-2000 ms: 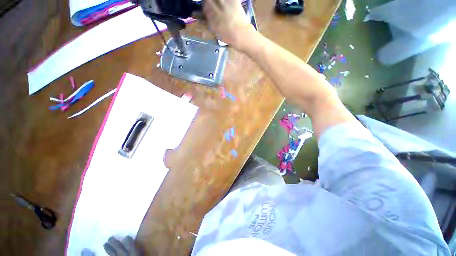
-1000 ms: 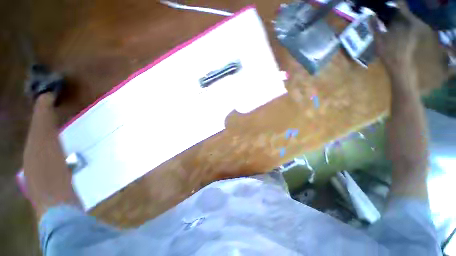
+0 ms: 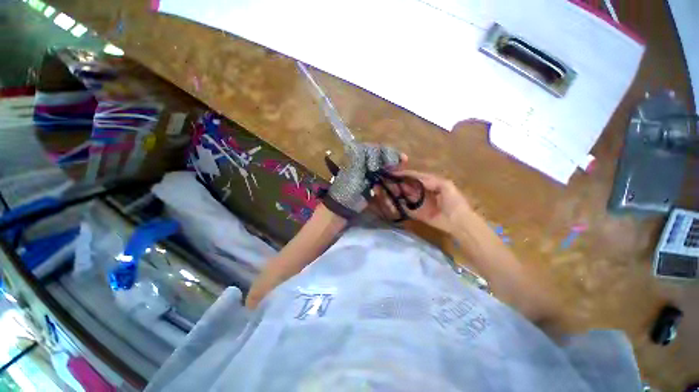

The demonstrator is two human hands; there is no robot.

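My left hand (image 3: 360, 176), in a grey mesh glove with a dark wrist strap, is closed on the fabric shears (image 3: 329, 107) near their pivot, in front of my body. The long silver blades point up and left over the table edge area. My right hand (image 3: 437, 200), bare, is at the black handles, fingers around or beside the loops; its exact hold is partly hidden. The white paper-topped fabric lay (image 3: 383, 53) with pink edge lies beyond my hands, a rounded notch in its near edge. An oblong metal weight (image 3: 529, 60) rests on it.
The grey machine base plate (image 3: 651, 168) is at the right. The calculator (image 3: 680, 245) and a small black object (image 3: 667, 325) lie below it. Small scraps (image 3: 573, 234) are on the brown table (image 3: 506, 253). More scraps and cloth bundles (image 3: 100, 115) are at left.
The view has swung left. The right hand has left the cutting machine and the left hand has come in from the far left. Both are now together at the shears in front of my body.
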